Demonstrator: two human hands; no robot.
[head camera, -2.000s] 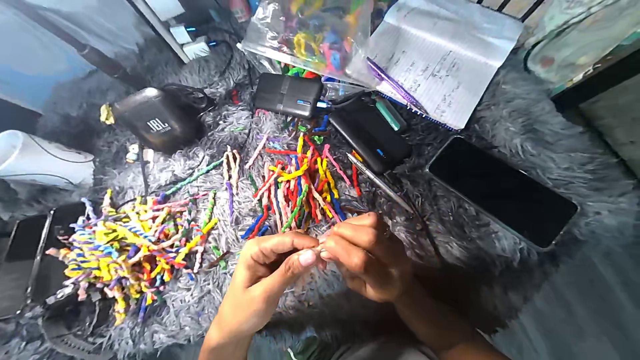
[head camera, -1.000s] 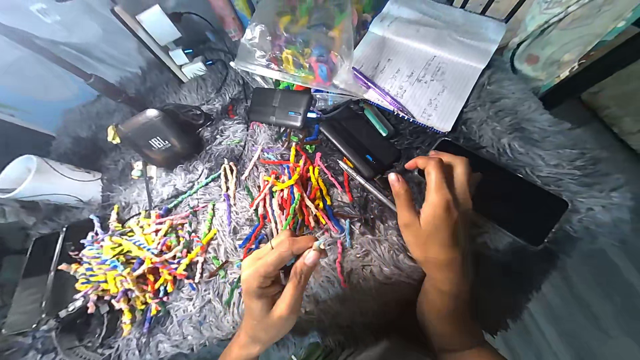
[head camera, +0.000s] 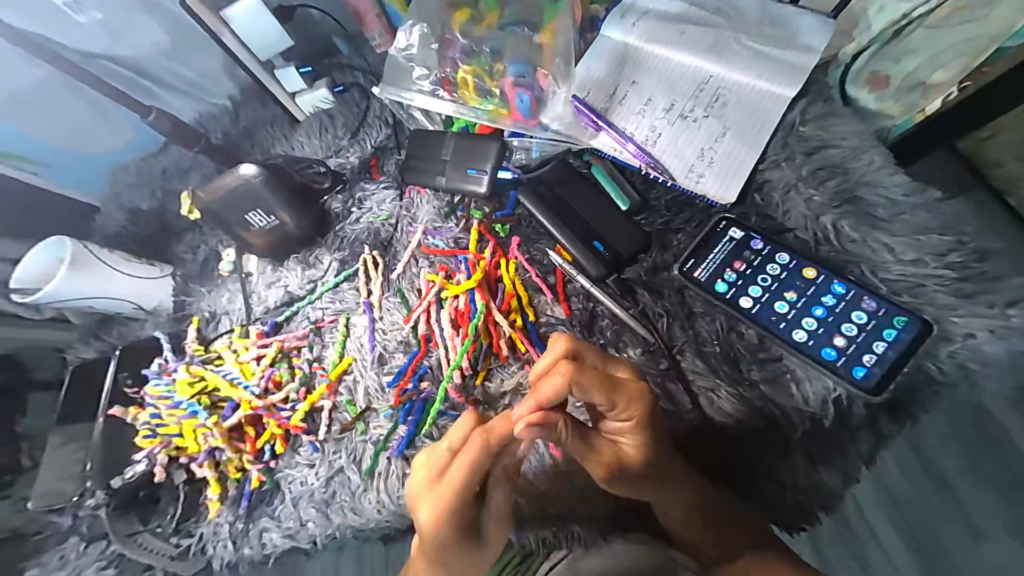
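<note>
My left hand (head camera: 468, 480) and my right hand (head camera: 600, 412) meet at the fingertips over the near part of a grey shaggy rug (head camera: 336, 496). Whatever lies between the fingers is hidden, so I cannot tell what they hold. Just beyond them lies a loose pile of short twisted cords (head camera: 472, 312) in red, yellow, green, blue and pink. A bigger heap of multicoloured twisted cords (head camera: 224, 400) sits to the left. Between the two piles lie a few single cords, a purple one (head camera: 369, 324) among them.
Beyond the piles are a black JBL speaker (head camera: 260, 208), two black power banks (head camera: 452, 164) (head camera: 588, 216), a silver pen (head camera: 600, 294), a clear plastic bag (head camera: 480, 72) and a notebook (head camera: 704, 88) with a purple pen (head camera: 620, 136). A lit smartphone (head camera: 804, 304) lies right, a white cup (head camera: 92, 276) left.
My right hand was over the phone one second ago and is now back against my left hand. The phone's screen was dark and is now lit.
</note>
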